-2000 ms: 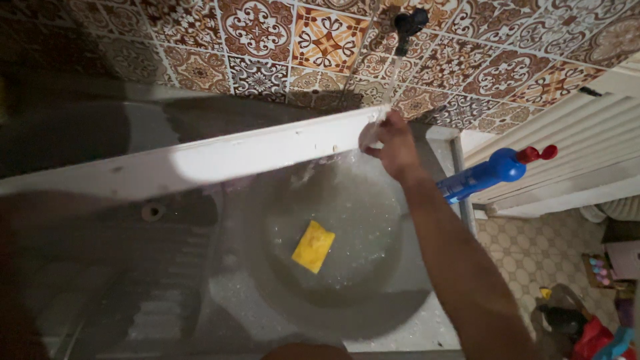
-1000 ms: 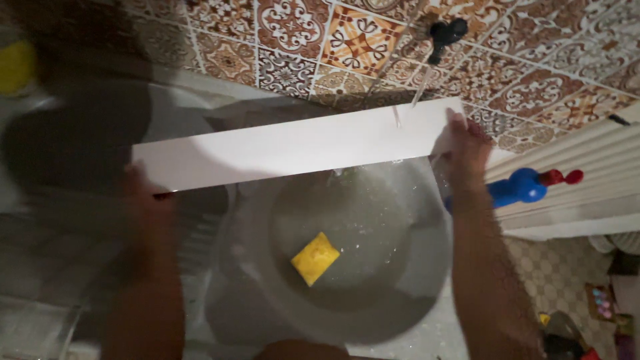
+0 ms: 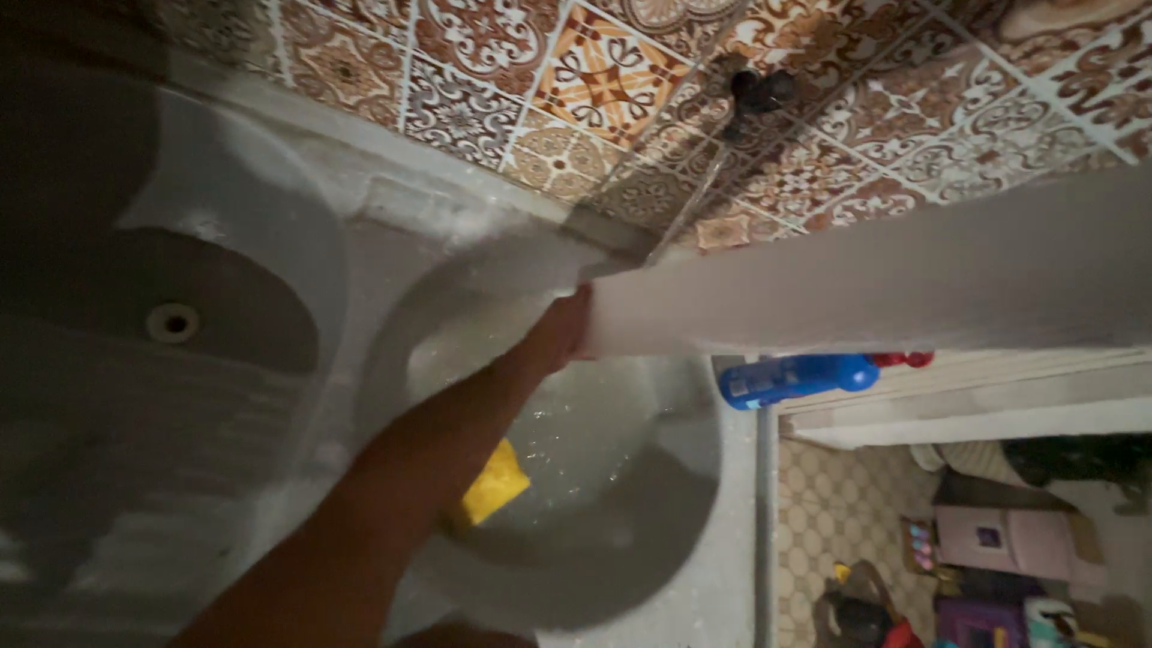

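Note:
My left hand (image 3: 571, 322) grips the left end of a long white board (image 3: 837, 288), which reaches out of view on the right. A thin stream of water runs from a dark tap (image 3: 751, 99) on the wall down to the board's upper edge near that end. Below my hand lies a round grey sink basin (image 3: 621, 576) with cloudy, bubbly water. A yellow sponge (image 3: 497, 484) is in the water, partly hidden behind my left forearm. My right hand is out of view.
Left of the basin is a second grey basin with a drain (image 3: 173, 322). A blue bottle with a red top (image 3: 792, 380) stands at the right edge of the sink. Patterned tiles (image 3: 612, 72) cover the wall behind. Various items lie on the floor at lower right.
The board has moved right, with my left hand still at its left end. My right hand, seen earlier at the board's right end, has left the view.

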